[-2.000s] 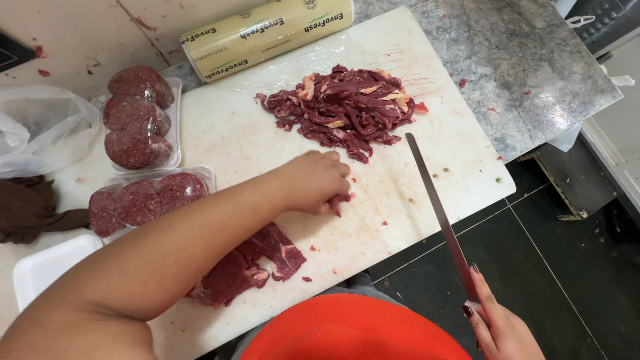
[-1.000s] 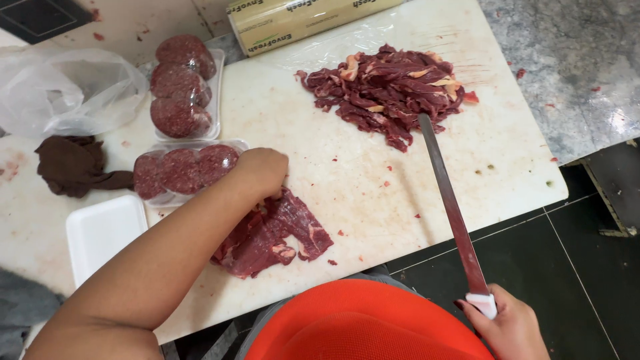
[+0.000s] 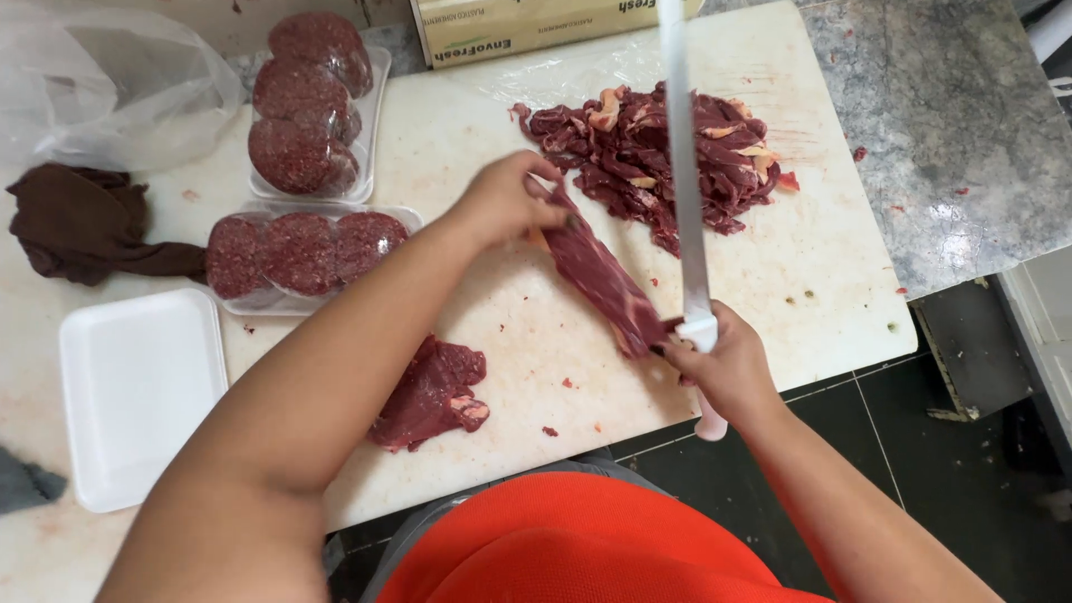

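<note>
A long slice of raw red meat [image 3: 599, 268] is stretched between my two hands above the white cutting board [image 3: 519, 335]. My left hand [image 3: 523, 201] pinches its upper end. My right hand [image 3: 724, 360] grips the white handle of a long knife [image 3: 688, 193], blade pointing away from me, and its fingertips also hold the lower end of the slice. Behind the blade lies a heap of cut meat strips [image 3: 636, 159] with bits of yellowish fat. Another piece of raw meat [image 3: 435, 394] rests on the board near its front edge, partly hidden by my left forearm.
Wrapped trays of ground meat patties [image 3: 301, 109] [image 3: 306, 255] lie at the left. Near them are an empty white foam tray [image 3: 142, 398], a brown cloth [image 3: 79, 222] and a clear plastic bag [image 3: 109, 84]. A yellow cling film box [image 3: 536, 29] stands behind; grey stone counter [image 3: 946, 126] at right.
My left hand has moved right from the meat near the front edge and now holds a slice. My right hand has come in over the board with the knife and holds the slice's other end.
</note>
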